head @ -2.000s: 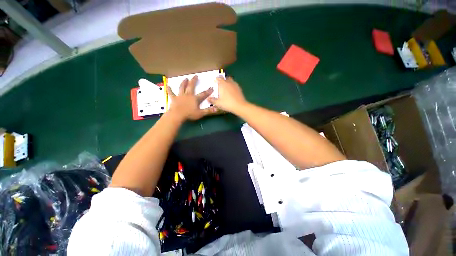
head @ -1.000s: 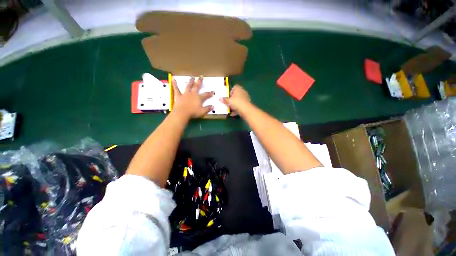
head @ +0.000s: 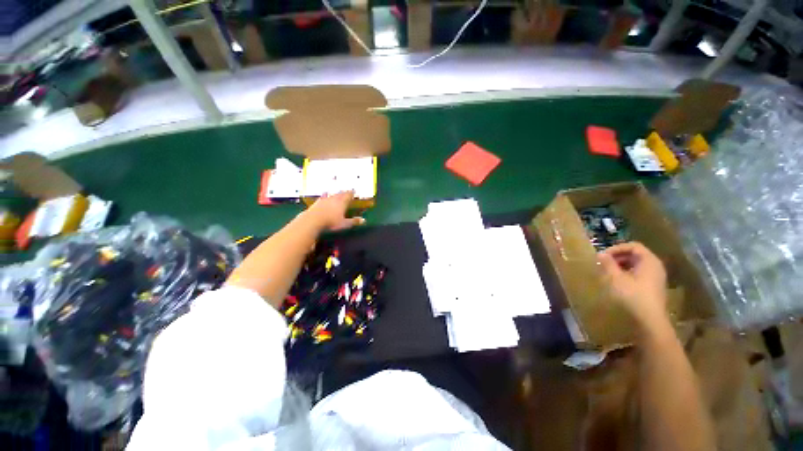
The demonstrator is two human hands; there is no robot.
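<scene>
An open yellow retail box stands on the green belt, its brown lid up and a white insert inside. My left hand is at the box's front edge, fingers apart, holding nothing. A small white piece lies on a red square left of the box. My right hand is over the corrugated carton, fingers bent together; whether it holds anything cannot be told. Small silver-green items lie inside the carton.
White card inserts are stacked at centre. Black AV cables lie left of them, beside a clear bag of cables. Red squares and further yellow boxes are on the belt. Clear plastic is at far right.
My right hand has left the yellow box and moved right to the carton. My left hand has slid from the insert to the box's front edge. The view has shifted, showing more background.
</scene>
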